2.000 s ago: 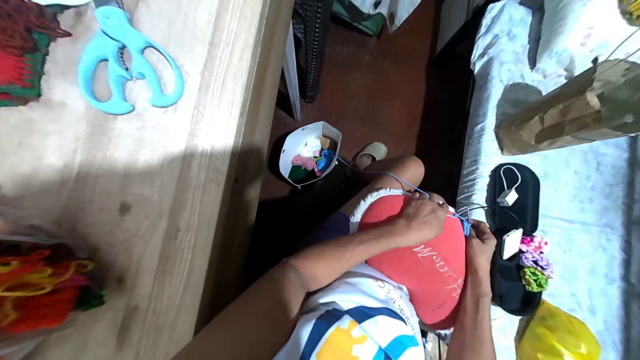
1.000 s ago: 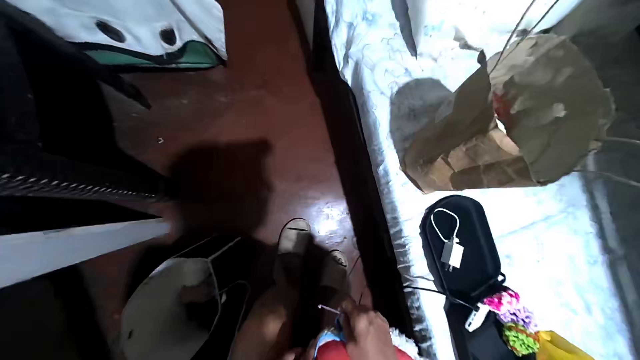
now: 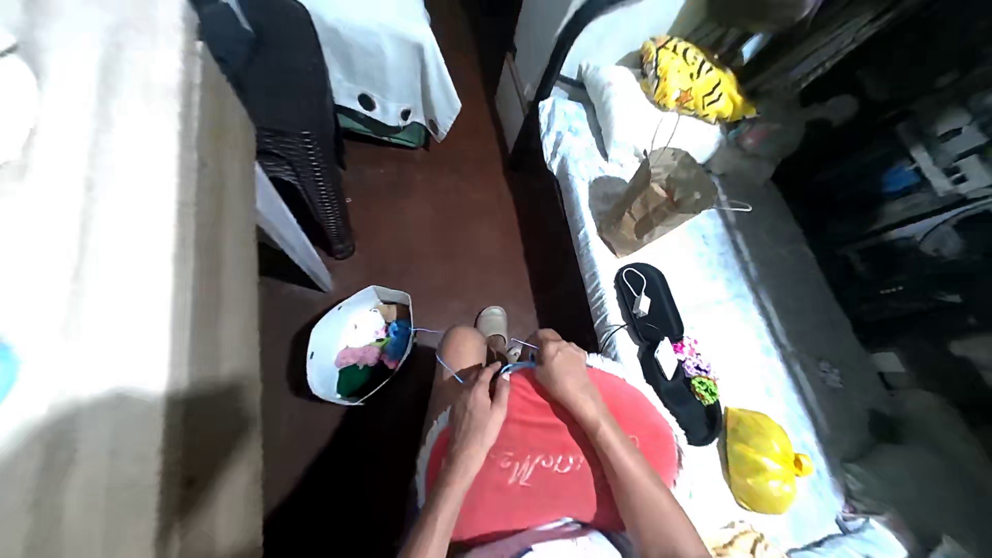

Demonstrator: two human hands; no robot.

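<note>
A red cushion with white fringe and stitched lettering (image 3: 542, 473) lies across the lap. Above its upper edge my left hand (image 3: 479, 407) pinches a small piece of blue yarn work (image 3: 518, 366). My right hand (image 3: 562, 368) grips the other side of that piece, and a thin crochet hook (image 3: 524, 343) points out to the left from its fingers. A strand of blue yarn (image 3: 428, 331) runs from my left hand's side over the knee to a white bin (image 3: 322, 364) on the floor, which holds balls of blue, pink, white and green yarn.
A wooden table (image 3: 225, 325) stands at left, beside a dark woven plastic chair (image 3: 310, 170). On the bed (image 3: 690, 263) at right are a brown paper bag (image 3: 659, 205), an open black case (image 3: 651, 302) with a cable, crocheted flowers (image 3: 697, 364) and a yellow plastic bag (image 3: 759, 461).
The view has swung widely between frames. Both hands stay together around the blue yarn work over the lap. The scissors seen on the table two seconds ago are largely out of view.
</note>
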